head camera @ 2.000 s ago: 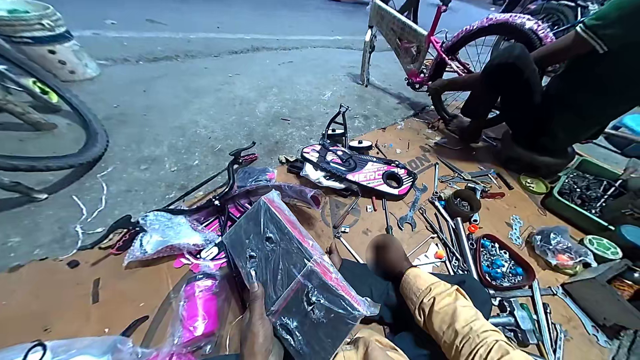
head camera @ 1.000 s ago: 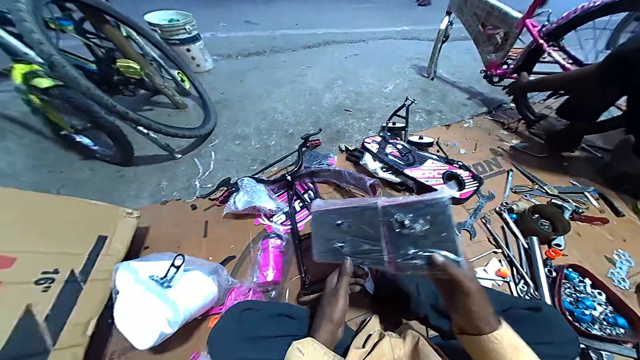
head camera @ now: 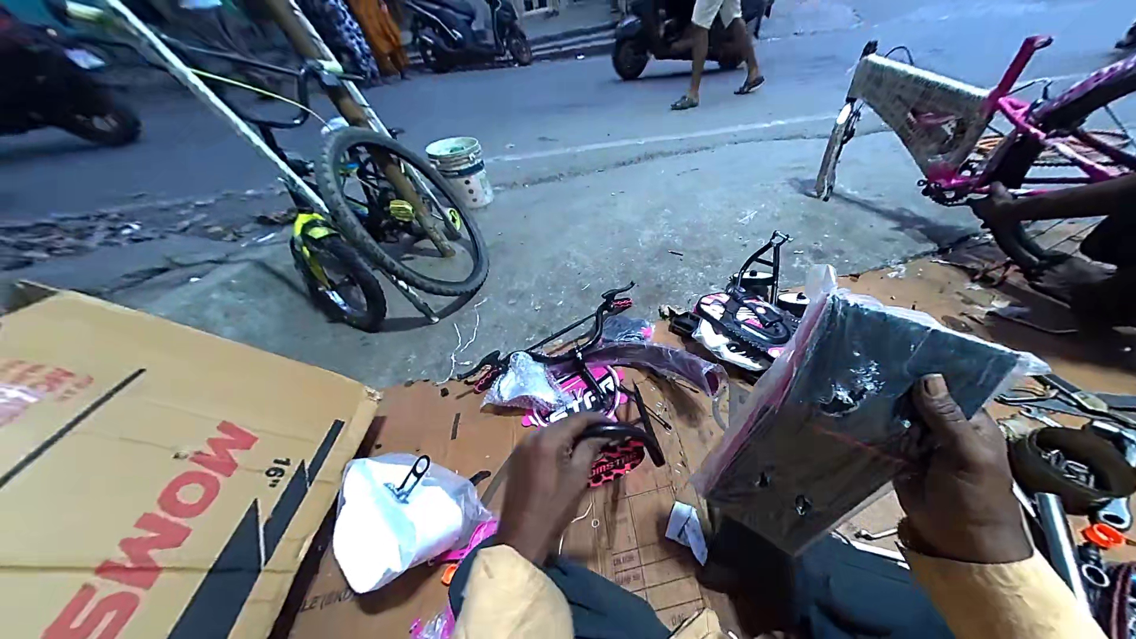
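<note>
My right hand [head camera: 963, 479] grips a dark flat panel [head camera: 825, 417] in clear plastic, tilted, with small torn spots on its face. My left hand [head camera: 555, 484] is closed around one end of a black curved bar [head camera: 626, 432], just above a pink and black patterned piece [head camera: 614, 463]. Beyond that hand, a black handlebar [head camera: 586, 342] with levers, a bubble-wrapped part [head camera: 524, 382] and a pink and black printed piece [head camera: 581, 395] lie on flattened cardboard. A white part in a plastic bag [head camera: 399, 515] sits to the left of my left hand.
A large cardboard box [head camera: 160, 461] stands at left. Metal tools [head camera: 1074, 399] and a round container [head camera: 1069, 470] lie at right. Black and pink bicycle parts [head camera: 745, 324] lie behind the panel. Another person's hand [head camera: 998, 209] touches a pink bicycle frame [head camera: 967, 160]. A bucket [head camera: 460, 169] stands beyond.
My left hand has let go of the panel and now holds the black curved bar. My right hand holds the panel alone, tilted. The view has swung left and up.
</note>
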